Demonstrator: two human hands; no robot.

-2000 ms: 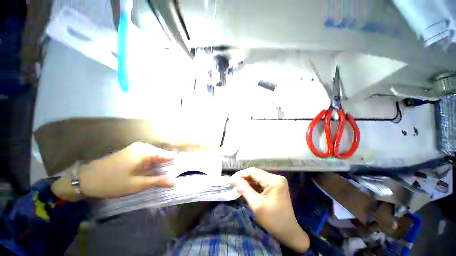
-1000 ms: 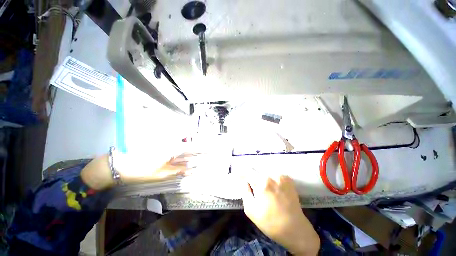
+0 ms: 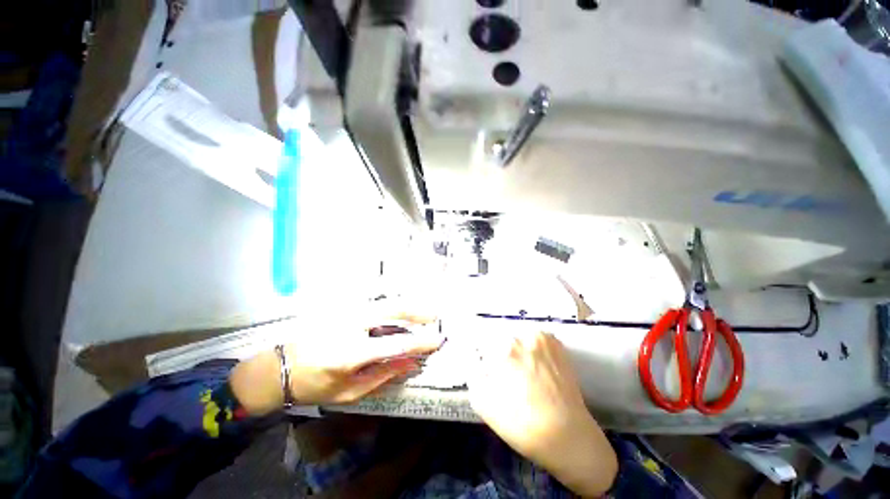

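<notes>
A white slotted piece point(image 3: 200, 353) lies near the table's front edge, with a brown strip point(image 3: 112, 363) beside its left end. My left hand point(image 3: 342, 368) holds the white piece, thumb and fingers around its right part, near a dark slot. My right hand point(image 3: 535, 395) is at the right end, fingers bent down; glare hides its fingertips and what they touch. The presser foot and needle area point(image 3: 478, 244) is behind the hands in strong glare. Red-handled scissors point(image 3: 693, 356) lie to the right.
The sewing machine head point(image 3: 625, 117) spans the back. A blue tube point(image 3: 286, 214) stands left of the needle. Another white slotted piece point(image 3: 210, 141) lies at the back left. A dark scrap point(image 3: 554, 249) and a brown wedge point(image 3: 576, 298) lie on the bed.
The stack in both hands came from the front edge onto the table, then the view shifted. My left hand now sits closer to the right hand; the white piece's left end shows.
</notes>
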